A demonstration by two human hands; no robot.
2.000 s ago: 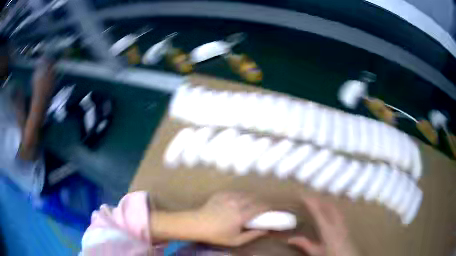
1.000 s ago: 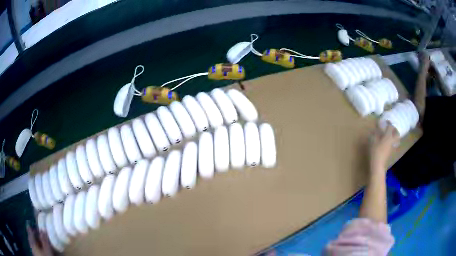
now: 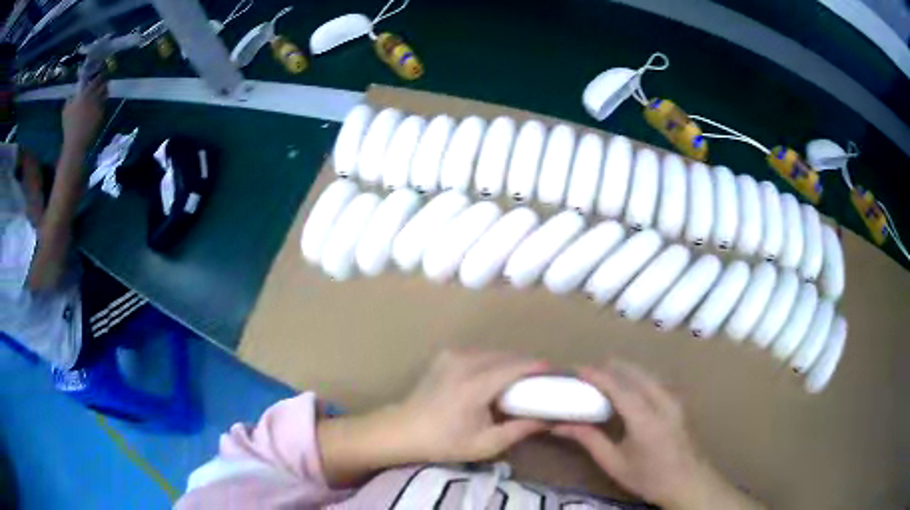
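A glossy white oval unit [image 3: 556, 398] is held level between my two hands, low in the middle of the view, near my body. My left hand [image 3: 464, 408] grips its left end and my right hand [image 3: 639, 428] grips its right end. Two slanted rows of white units [image 3: 499, 244] lie on the brown cardboard sheet [image 3: 389, 344] beyond my hands. Small dark dots show near the ends of several units.
A dark green belt [image 3: 499, 50] beyond the cardboard carries white units with cord loops and yellow-and-blue pieces [image 3: 676, 127]. At left are a metal frame post [image 3: 200, 45], a black-and-white cloth item [image 3: 180, 189], a blue stool [image 3: 150, 383] and a seated person [image 3: 40, 249].
The view has swung back left from the cardboard's right side. My right hand, earlier reaching to the white stock there, and my left hand, earlier at the left edge, now hold one unit together.
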